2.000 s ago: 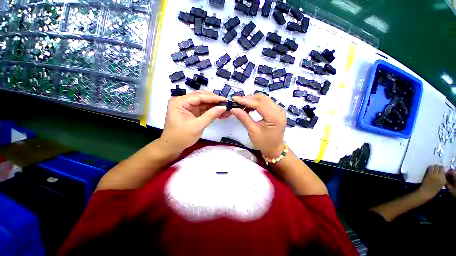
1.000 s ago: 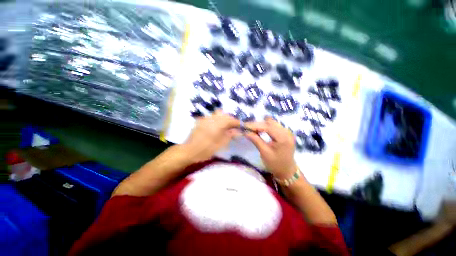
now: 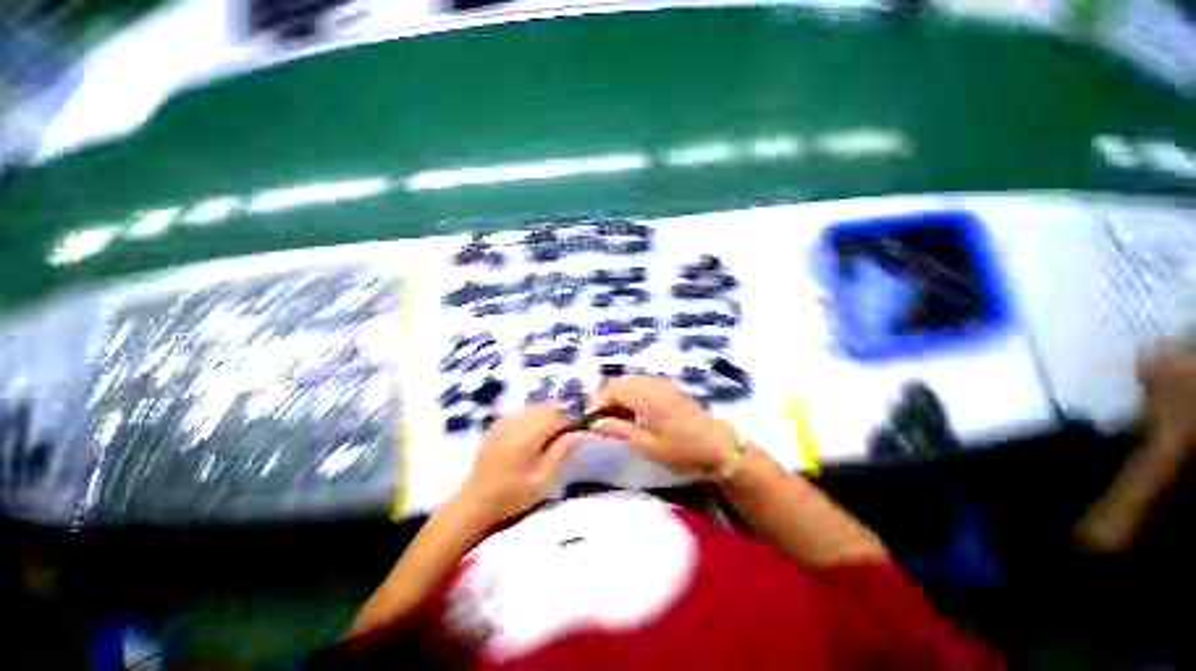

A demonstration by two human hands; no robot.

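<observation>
The picture is blurred. My left hand (image 3: 519, 452) and my right hand (image 3: 660, 422) meet at the near edge of the white work surface (image 3: 774, 315). Their fingertips pinch a small dark part (image 3: 584, 421) between them, probably a black housing; its details are blurred and mostly covered by the fingers. Part-assembled black units (image 3: 624, 337) lie in clusters and rows just beyond my hands, and some are hidden behind my fingers.
A clear compartment tray (image 3: 249, 393) lies at left. A blue bin (image 3: 839, 328) with black parts is at right, with a dark pile (image 3: 914, 426) near the table edge. Yellow tape (image 3: 803, 437) borders the area. A green belt (image 3: 525, 118) runs beyond. Another person's hand (image 3: 1167, 393) is at far right.
The view has tilted up and turned, showing more of the green belt. My hands stay together at the small dark part. The other person's arm shows higher in the picture.
</observation>
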